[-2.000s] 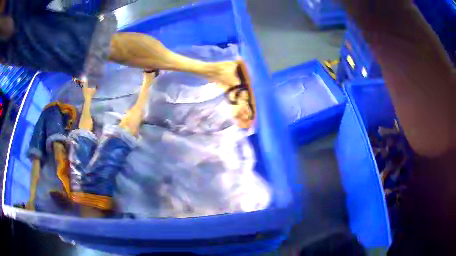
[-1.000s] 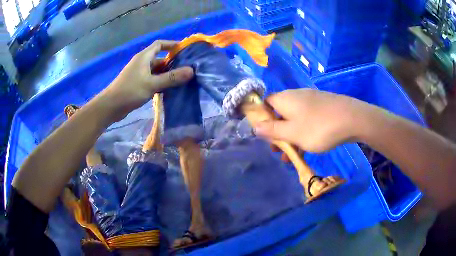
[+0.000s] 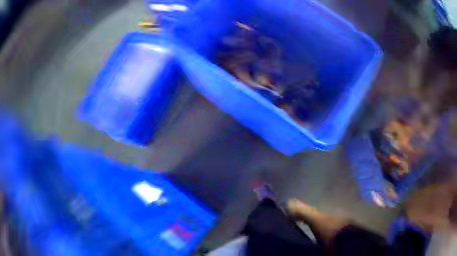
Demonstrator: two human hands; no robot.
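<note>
The view is strongly blurred. A deep blue bin (image 3: 240, 107) stands at the upper middle with jumbled dark and tan leg parts (image 3: 265, 65) inside. At the right edge is a second blue bin (image 3: 365, 162) with orange and dark parts (image 3: 398, 145) in it. A tan shape that looks like my left hand (image 3: 305, 212) is low in the middle, beside dark clothing; its fingers are too blurred to read. A brownish, skin-like blur (image 3: 431, 202) at the lower right may be my right arm; no right hand can be made out.
A shallow blue crate (image 3: 130, 80) with a pale inside lies on the grey floor at the upper left. Blue crates with white labels (image 3: 148, 192) fill the lower left. What looks like a shoe (image 3: 263, 191) is on the floor at the lower middle.
The view has swung right and down from the lined crate to the bins. The figure leg part that both hands held is no longer visible. The hands have left the picture's centre.
</note>
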